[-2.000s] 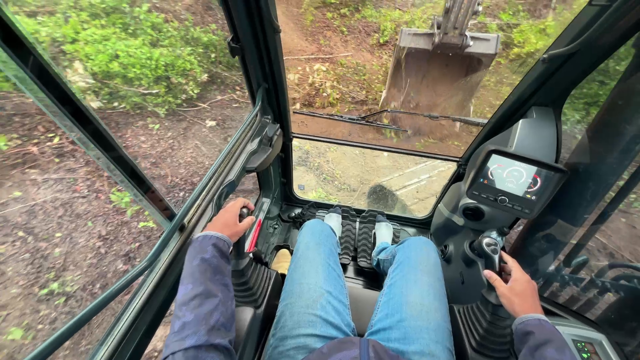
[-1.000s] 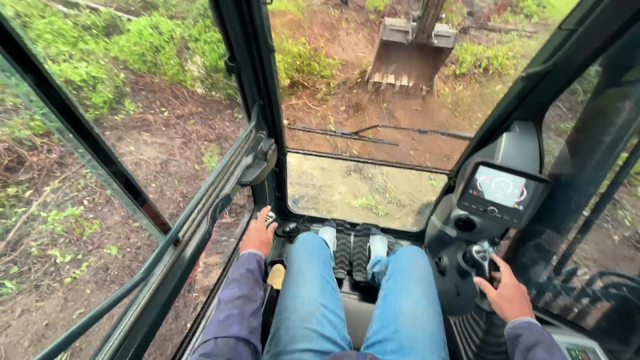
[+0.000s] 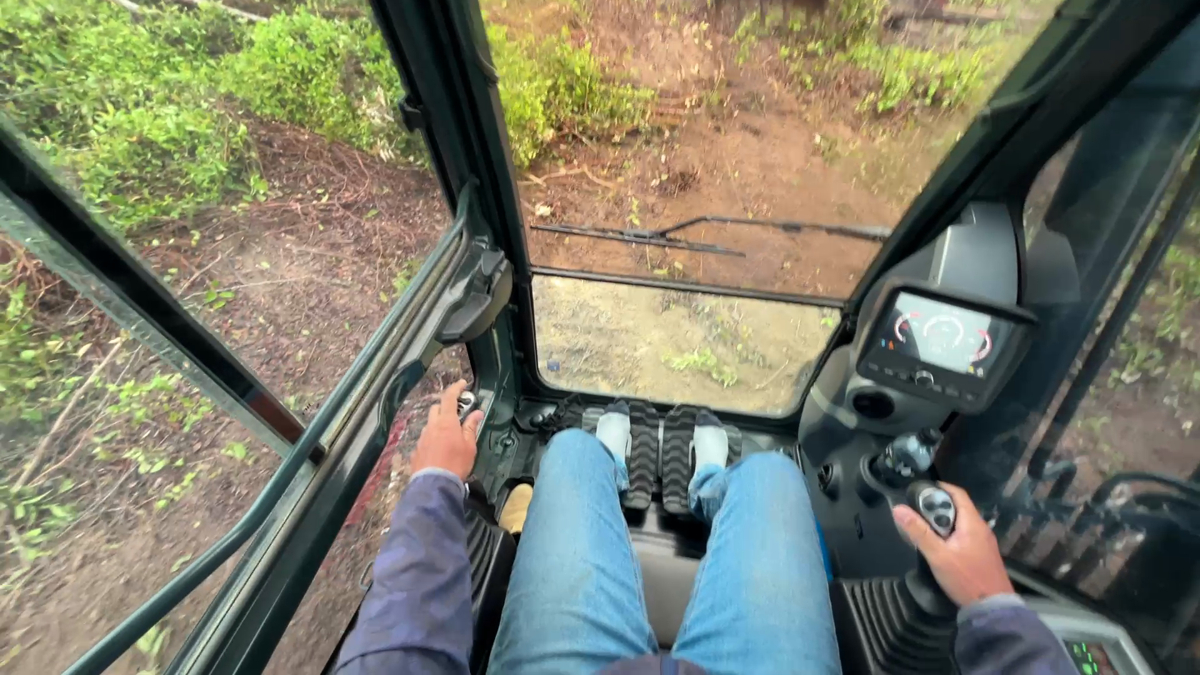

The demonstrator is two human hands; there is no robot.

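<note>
At the left of the excavator cab, my left hand (image 3: 447, 433) is closed around the left joystick (image 3: 466, 402), whose top shows past my fingers. On the right, my right hand (image 3: 961, 544) grips the right joystick (image 3: 937, 509), with its buttons showing beside my thumb. A black rubber bellows (image 3: 886, 623) surrounds that lever's base. Between my jeans-covered legs and the front window lie the ribbed foot pedals (image 3: 659, 459), with my feet against them. Above my right hand is the monitor (image 3: 942, 337), lit with gauges. At the top edge only a dark, blurred bit of the bucket shows.
A wiper (image 3: 647, 240) lies across the front glass. Brown soil (image 3: 703, 169) with roots spreads ahead, and green bushes (image 3: 319, 80) stand at front left. The door-side rail (image 3: 309, 459) runs beside my left arm. A transparent bottle (image 3: 909, 456) stands by the right console.
The bucket, seen through the front window before, has moved up almost out of view. My left hand has moved forward with its joystick since two seconds ago. The ground outside has shifted in view.
</note>
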